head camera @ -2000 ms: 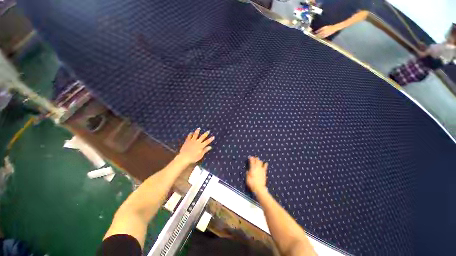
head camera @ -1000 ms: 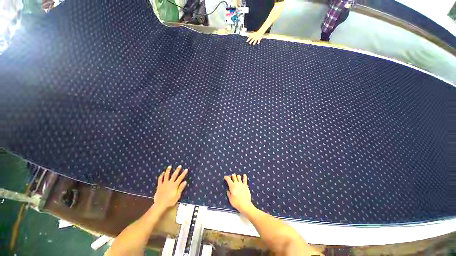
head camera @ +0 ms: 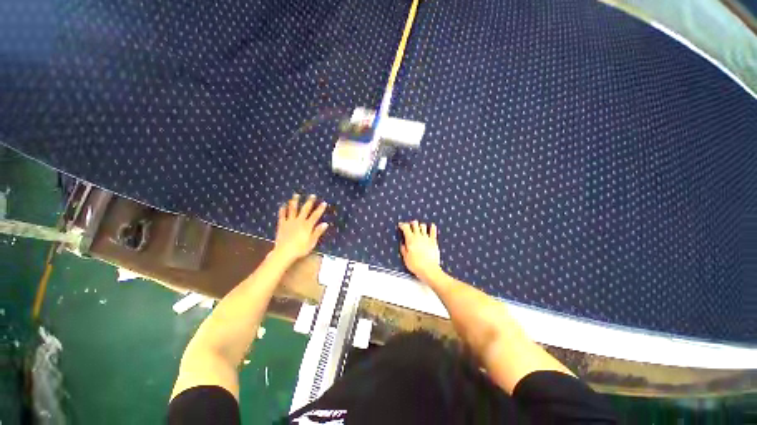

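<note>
Dark navy fabric with small pale dots [head camera: 515, 166] covers most of the table. My left hand [head camera: 300, 227] lies flat on it near its close edge, fingers spread. My right hand [head camera: 421, 249] rests on the fabric to the right, fingers slightly apart. Neither hand holds anything. A blurred white cutter machine [head camera: 361, 145] is on the fabric just beyond and between my hands, with a yellow-orange strip running away from it to the top. The silver track [head camera: 332, 332] overhangs the near edge between my forearms.
White underlay paper [head camera: 573, 324] shows along the near edge, above the worn brown table border [head camera: 631, 373]. At left are a brown tabletop part with a dark round object [head camera: 133, 234] and a green floor [head camera: 124, 340] with scraps. A pale surface shows at top right.
The cutter machine has come from the far edge across the fabric toward my hands. The view has tilted down; the helper's arm is out of view. My hands stay on the fabric.
</note>
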